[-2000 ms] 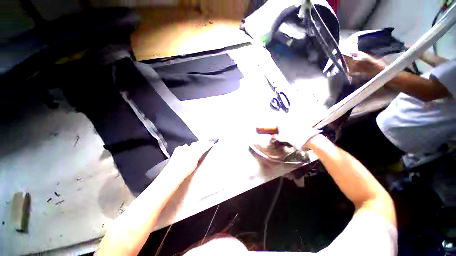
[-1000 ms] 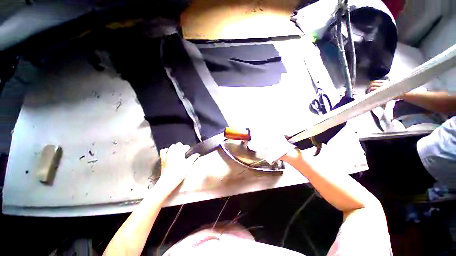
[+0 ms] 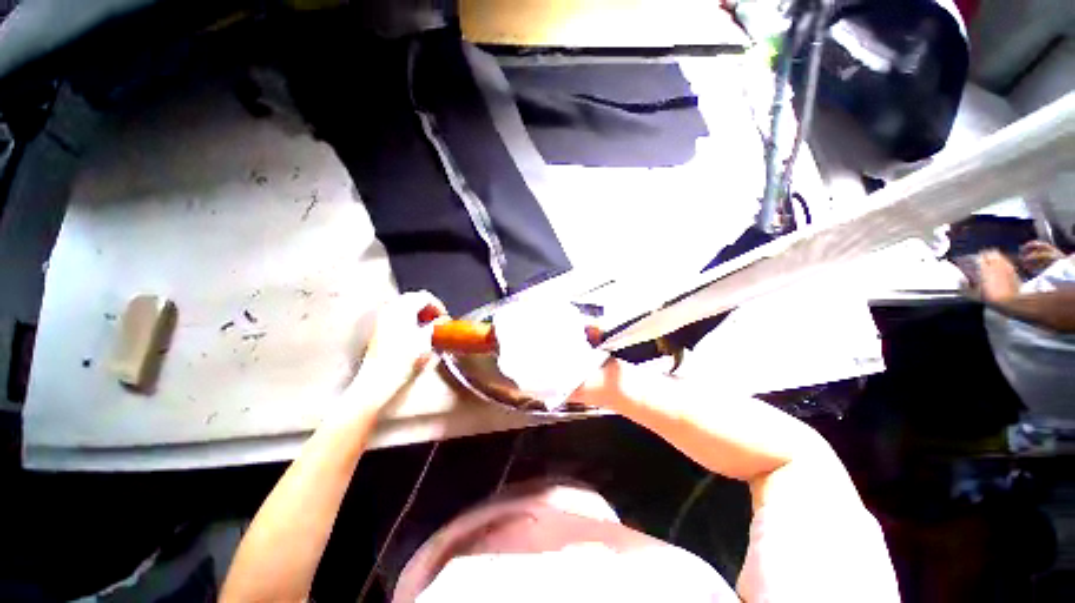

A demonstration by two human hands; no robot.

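Observation:
A long dark garment piece (image 3: 454, 177) with a pale strip along it lies across the table; its near end reaches my hands. My right hand (image 3: 545, 353), in a white glove or wrap, is shut on the steam iron (image 3: 495, 386), which stands at the cloth's near end by the front edge. The orange handle end (image 3: 463, 337) shows to its left. My left hand (image 3: 407, 336) is at the cloth's near end, close beside the handle; glare hides what its fingers hold. The pale hose sleeve (image 3: 825, 253) slants from the iron to the upper right.
A tan block (image 3: 144, 342) lies on the white table (image 3: 254, 395) at left. Another dark cloth piece (image 3: 613, 112) lies at the back, before a tan board (image 3: 601, 21). A dark rounded machine (image 3: 896, 83) stands back right. Another person's hand (image 3: 1002, 278) shows far right.
The iron and my right hand have moved left along the front edge to beside my left hand. The dark cloth's near end, earlier bare, is now largely behind them. The view has shifted.

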